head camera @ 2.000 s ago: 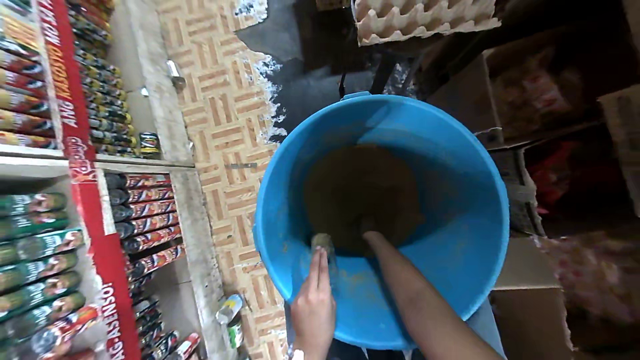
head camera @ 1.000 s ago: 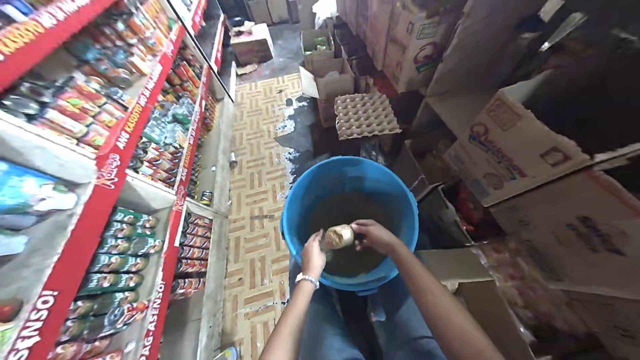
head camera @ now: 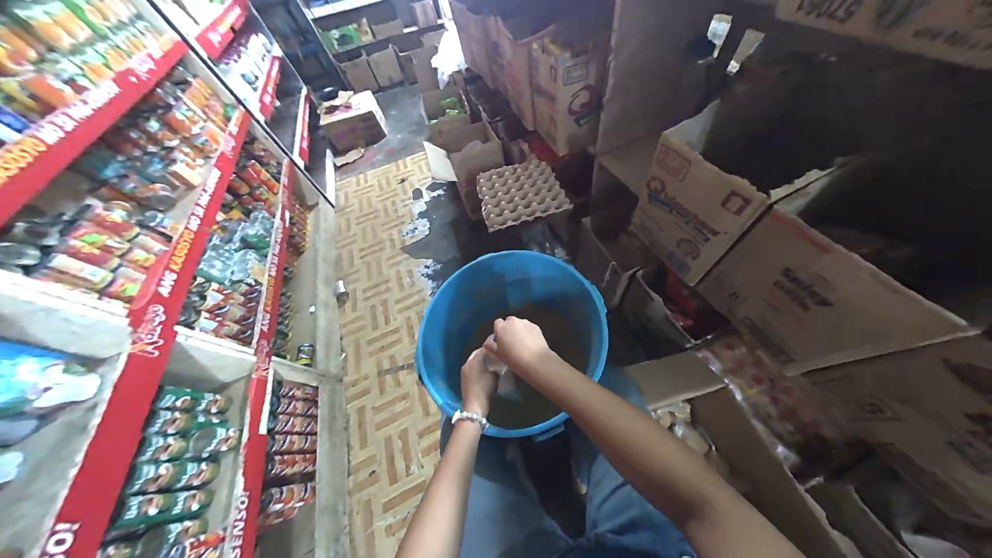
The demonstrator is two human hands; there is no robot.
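A blue plastic tub [head camera: 449,310] stands between my knees, with brown contents [head camera: 535,403] at its bottom. Over it, my left hand [head camera: 479,380], with a beaded bracelet at the wrist, is closed around a small clear plastic bag [head camera: 505,381]. My right hand [head camera: 519,341] is at the top of the same bag, its fingers pinched together and touching my left fingers. Both hands cover much of the bag, so its contents are hard to make out.
Shelves with red strips [head camera: 155,310] hold cans and packets on the left. A cardboard egg tray [head camera: 523,194] lies beyond the tub. Cardboard boxes [head camera: 821,287] crowd the right side, and another open box [head camera: 353,120] sits on the floor farther back.
Two seconds ago my right hand was down inside the tub. One second ago both hands held the bag apart; now they are close together at its top. The view has tilted up.
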